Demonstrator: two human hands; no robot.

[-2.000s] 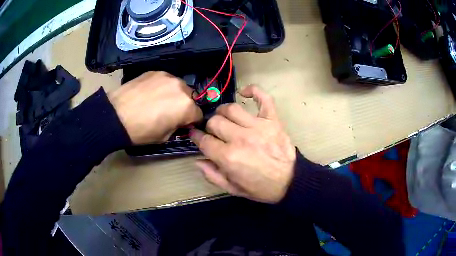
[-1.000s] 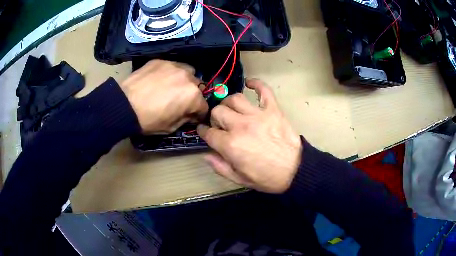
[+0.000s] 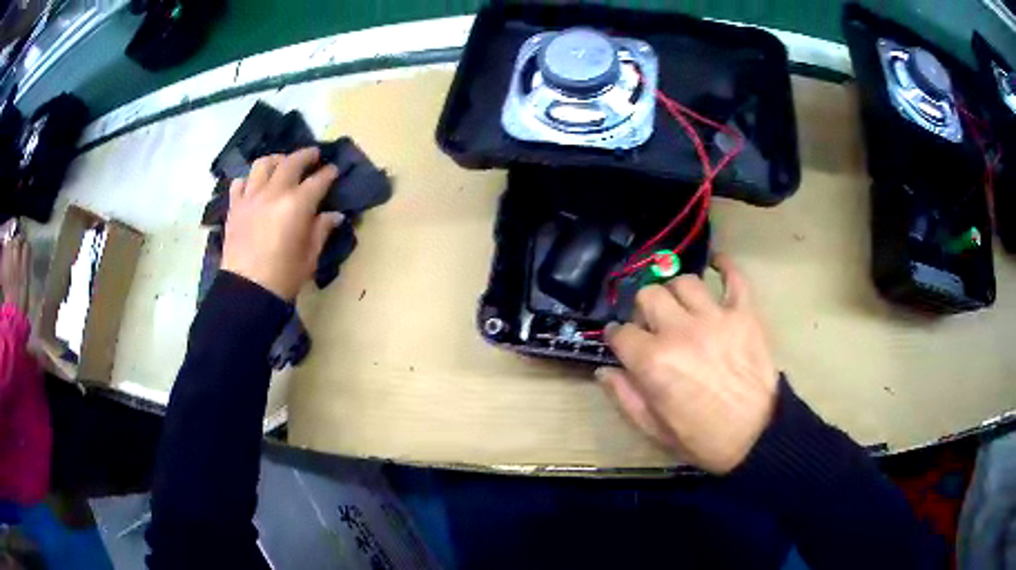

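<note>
The black rear housing [image 3: 515, 267] lies open on the bench, with a glossy black bulge [image 3: 576, 265], a green-ringed battery [image 3: 665, 264] and a circuit board strip [image 3: 566, 334] along its near edge. Red wires [image 3: 704, 167] run to the front housing [image 3: 724, 95] behind it, which holds the silver speaker driver [image 3: 582, 89]. My right hand [image 3: 696, 362] rests on the rear housing's near right corner, fingertips inside by the board; whether it grips anything is hidden. My left hand [image 3: 273, 217] is on the pile of dark foam pads [image 3: 362, 178], fingers spread; a grip on one pad cannot be told.
More open speaker units [image 3: 930, 239] stand at the right. A small cardboard box [image 3: 111, 301] with pale contents is at the far left, beside another person's pink sleeve [image 3: 20, 390]. The green conveyor belt [image 3: 368, 25] runs behind the bench. A grey-white carton [image 3: 334, 518] is below.
My left hand has left the rear housing and moved left to the foam pile. The view has shifted left. The board and black bulge are now uncovered; my right hand stays at the housing.
</note>
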